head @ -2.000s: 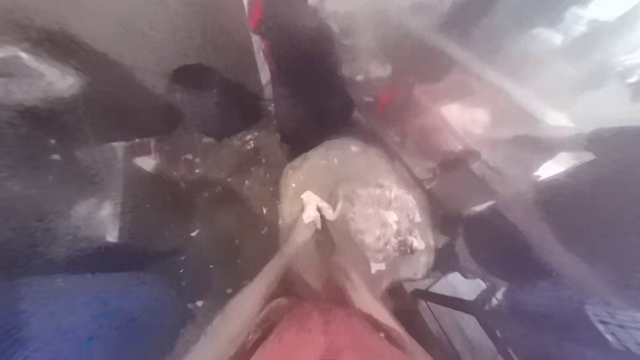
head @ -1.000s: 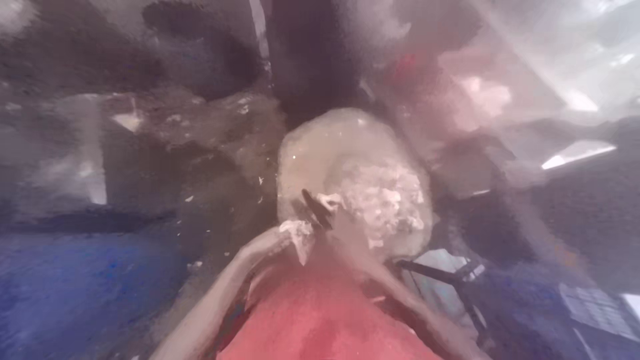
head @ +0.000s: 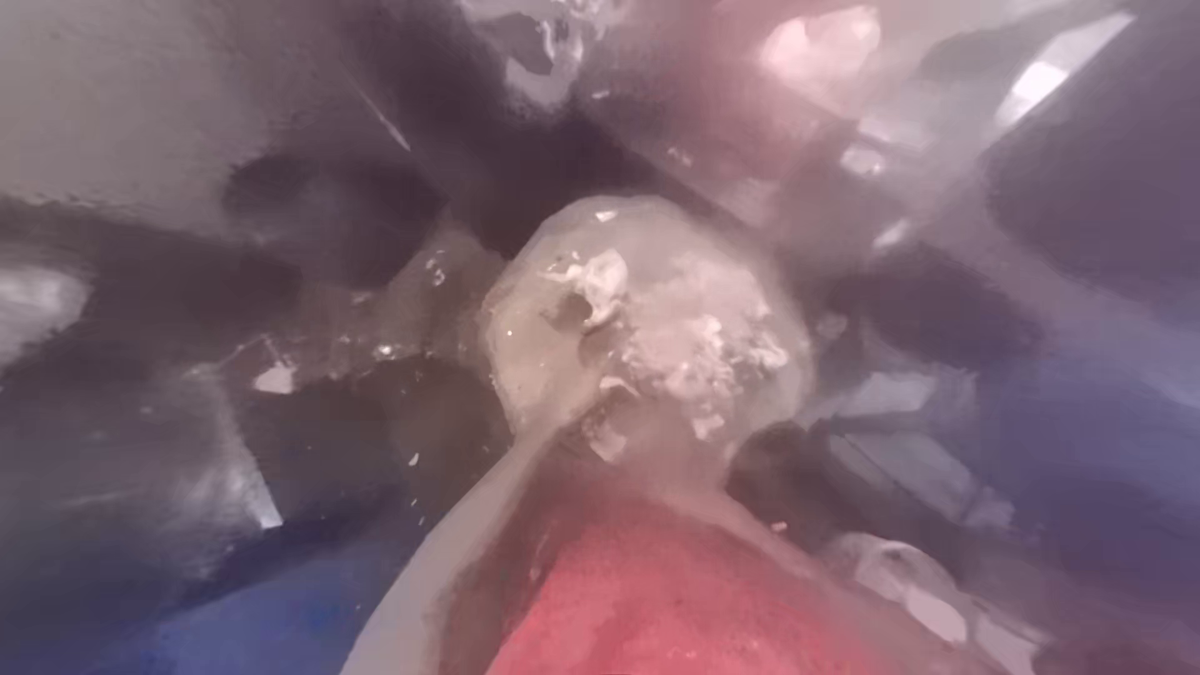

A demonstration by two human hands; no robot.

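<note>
A broad round pale tray or basin [head: 534,366] lies in the middle of the head view, its exact kind blurred. A heap of whitish pieces [head: 703,361] covers its right part. My left hand [head: 586,384] reaches over it from the lower left, close to a pale ragged piece [head: 605,277]; whether the fingers grip that piece is unclear. Beside it, at the near part of the tray, is my right hand [head: 647,441], smeared by blur, with a small whitish piece [head: 609,441] at its fingers. The fingertips of both hands cannot be made out.
Red cloth [head: 675,591] fills the bottom middle. Blue material [head: 272,619] lies at the lower left. Light scraps [head: 275,378] are scattered on the dark ground left of the tray. Pale box-like things [head: 909,469] and a rounded translucent object [head: 900,572] stand at the right.
My hands, near the tray's lower left edge a second ago, now reach farther in over it. The dark slim thing seen between them then cannot be made out clearly now. The view has shifted.
</note>
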